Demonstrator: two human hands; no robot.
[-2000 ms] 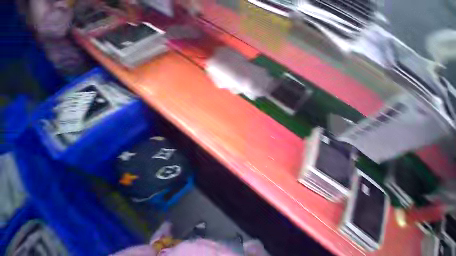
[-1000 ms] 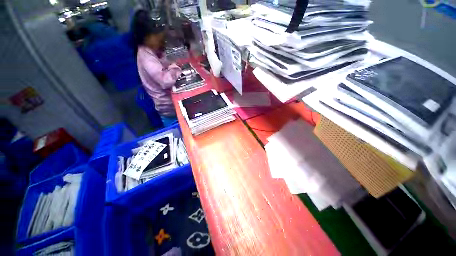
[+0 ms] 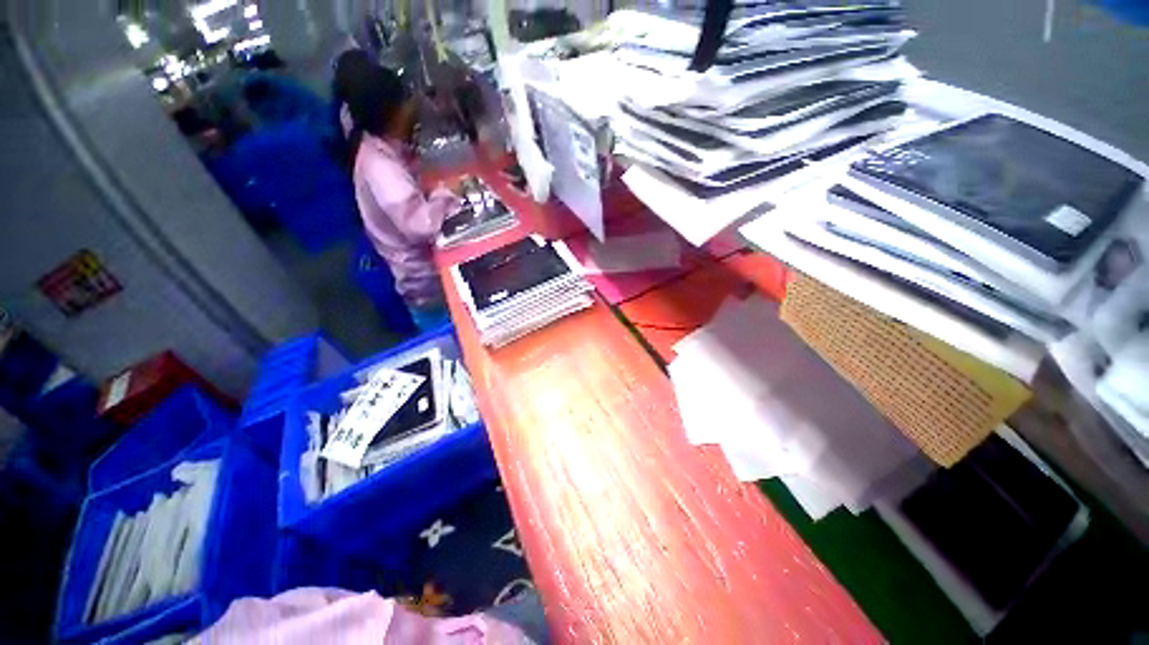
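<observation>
Neither of my hands is in view; a pink sleeve or smock [image 3: 347,620] shows at the bottom edge. An interleaved stack [image 3: 529,292] of black tablets and white sheets sits on the red-orange bench [image 3: 592,466]. Loose white sheets [image 3: 781,397] lie fanned at the back of the bench. A single tablet [image 3: 989,517] lies on a white sheet on the green mat [image 3: 857,554] at lower right. A yellow perforated sheet [image 3: 901,365] hangs above it.
A raised shelf holds a tall tablet stack [image 3: 769,107] and a lower stack [image 3: 1008,189]. Blue bins [image 3: 378,485] with tablets, white sheets and a handwritten sign [image 3: 372,416] stand left of the bench. Another worker in pink [image 3: 397,208] handles tablets at the far end.
The view has swung left along the bench since the first frame, then shifted slightly. The pink clothing has come into view at the bottom since one second ago.
</observation>
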